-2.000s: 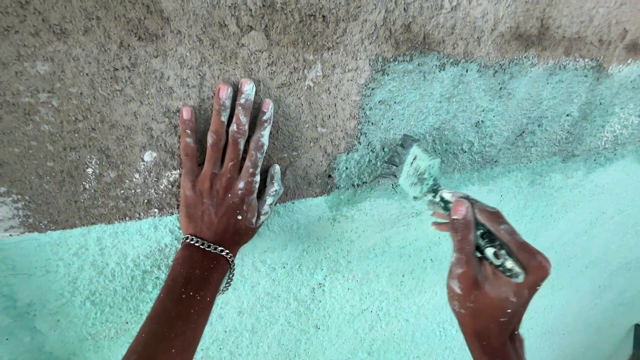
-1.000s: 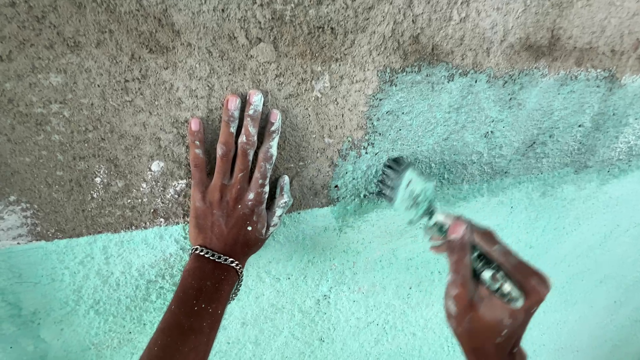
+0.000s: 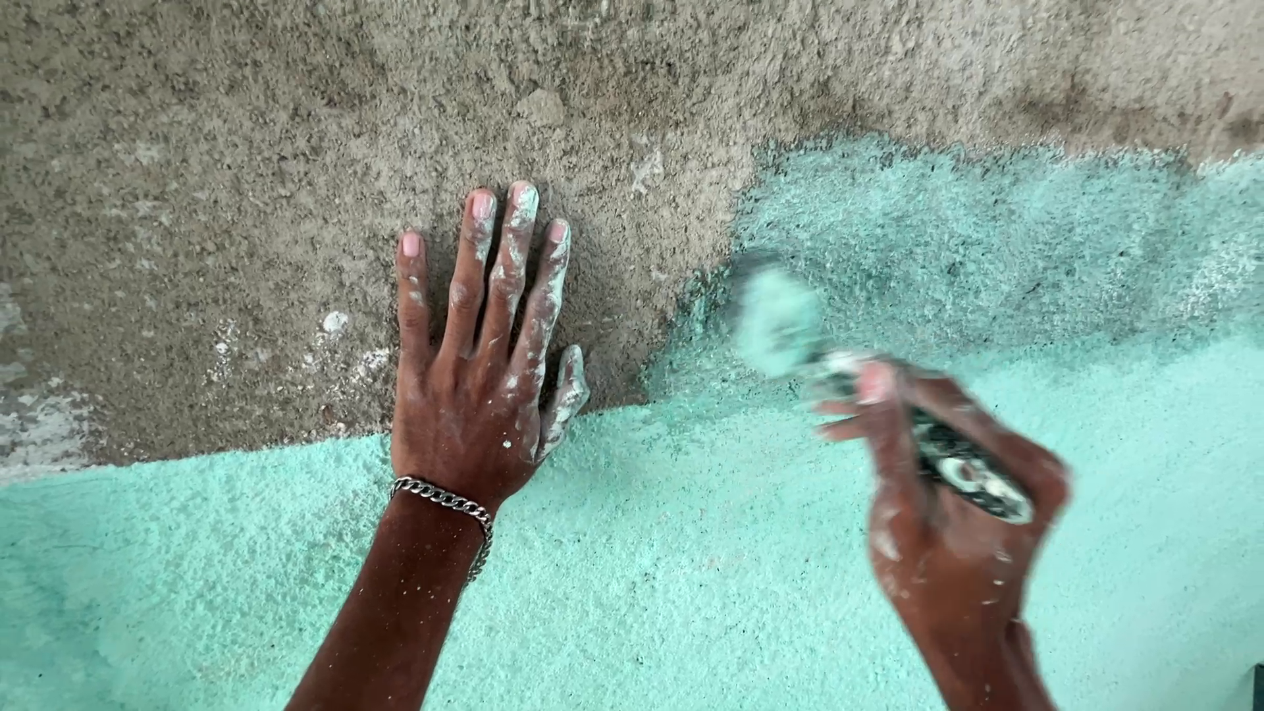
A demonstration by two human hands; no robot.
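My left hand (image 3: 469,385) lies flat against the rough wall, its fingers pointing up over bare grey-brown plaster (image 3: 247,128) and its heel by the edge of the turquoise paint (image 3: 642,553). Paint is smeared on its fingers, and a chain bracelet (image 3: 444,497) circles the wrist. On the right, my right hand (image 3: 948,494) grips a paint-covered paintbrush (image 3: 973,474) by its dark handle. The brush head, coated in turquoise and blurred, is at the left edge of a thinly painted patch (image 3: 987,247); whether the bristles touch the wall cannot be told.
The rough wall fills the view. White paint specks (image 3: 336,322) and a whitish patch (image 3: 44,430) mark the plaster at the left. A small dark object shows at the lower right edge.
The brush has shifted slightly about the left edge of the thinly painted patch, in my right hand's grip throughout. My left hand stays flat on the wall.
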